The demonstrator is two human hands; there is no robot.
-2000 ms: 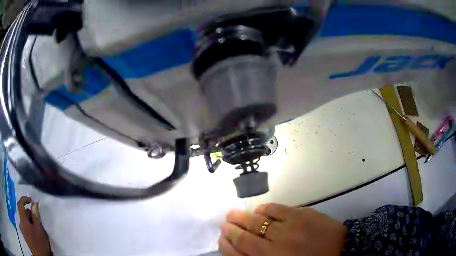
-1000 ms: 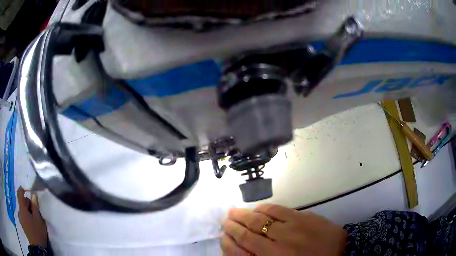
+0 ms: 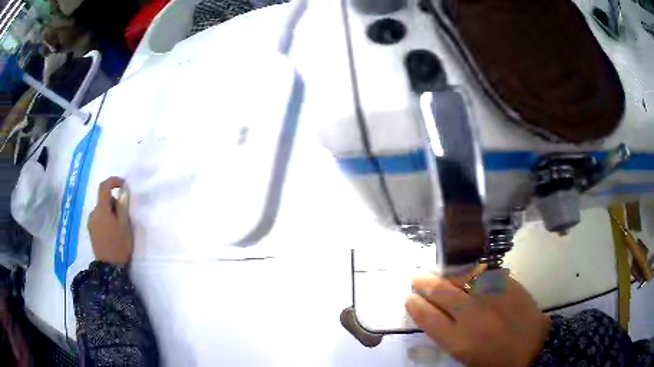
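Observation:
A white, overexposed sheet-like surface [image 3: 208,158] with a shaded right edge lies across the left and middle; I cannot tell fabric from tabletop there. A thin dark line runs right from my left wrist. My left hand [image 3: 111,226] is on the white surface near the blue strip, fingers bent, a pale cap on one digit. My right hand [image 3: 477,315], with a ring partly hidden, is palm down at the machine bed [image 3: 574,244], below the curved metal guard [image 3: 459,179] and tension spring [image 3: 500,244]. The needle area is hidden. What either hand holds is unclear.
The white machine head [image 3: 401,107] fills the upper right, with a brown oval pad [image 3: 538,64] on it. A yellow-brown strip [image 3: 621,265] and an awl [image 3: 635,251] lie at the right edge. A blue "JACK" strip [image 3: 75,193] and a thread-stand-like white frame [image 3: 86,86] are left.
The view has swung left, so the machine head sits further right and more of the table shows. My left hand appears higher and further in; my right hand is still beside the needle area.

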